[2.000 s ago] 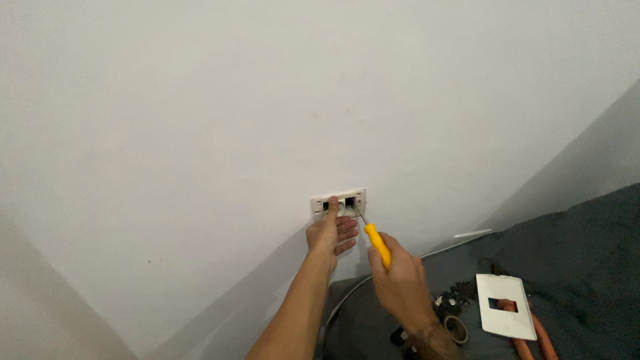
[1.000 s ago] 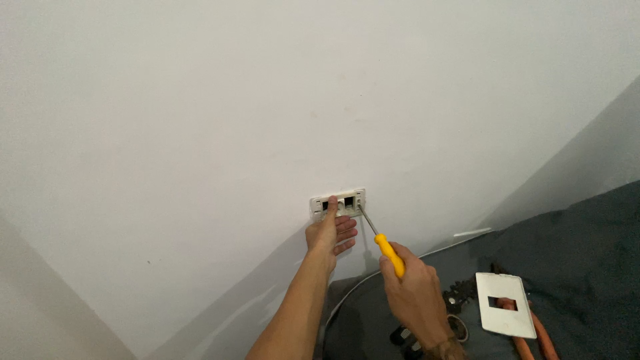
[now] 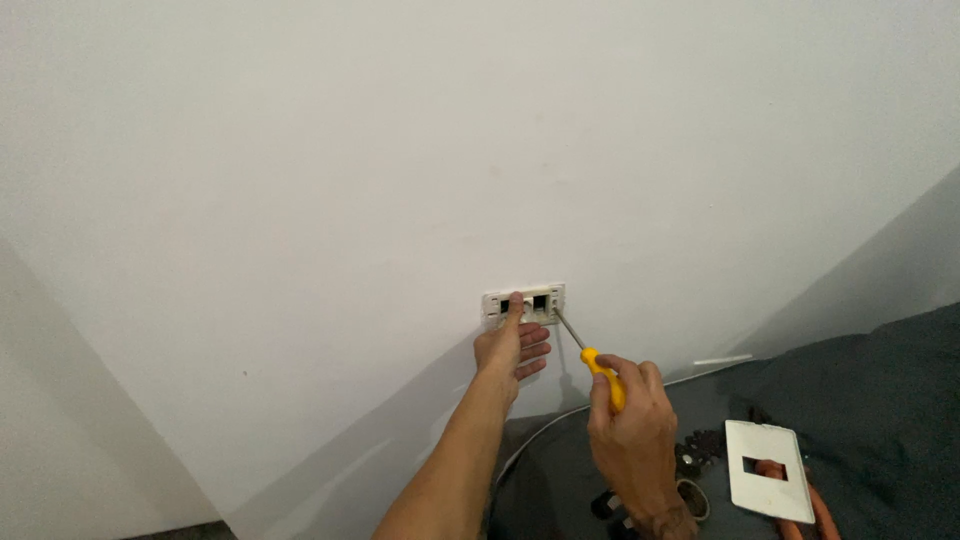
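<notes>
A white plastic mounting frame of a wall outlet (image 3: 556, 294) sits against the pale wall, with dark openings either side of my thumb. My left hand (image 3: 513, 346) presses its thumb on the middle of the frame, its other fingers spread below the lower edge. My right hand (image 3: 634, 427) grips the yellow handle of a screwdriver (image 3: 602, 377). The metal shaft slants up to the left, and its tip is at the screw spot on the frame's right end. Whether the tip sits in a screw head is too small to tell.
A white cover plate (image 3: 769, 491) with a rectangular opening lies on dark grey fabric (image 3: 885, 390) at lower right, over orange-handled pliers or a similar tool (image 3: 823, 514). A roll of tape (image 3: 694, 500) and small dark parts lie beside my right wrist. A white cable (image 3: 544, 429) runs along the fabric's edge.
Since two seconds ago my right hand has moved slightly down and right, and the screwdriver shaft shows longer below the frame. My left hand keeps its place on the frame.
</notes>
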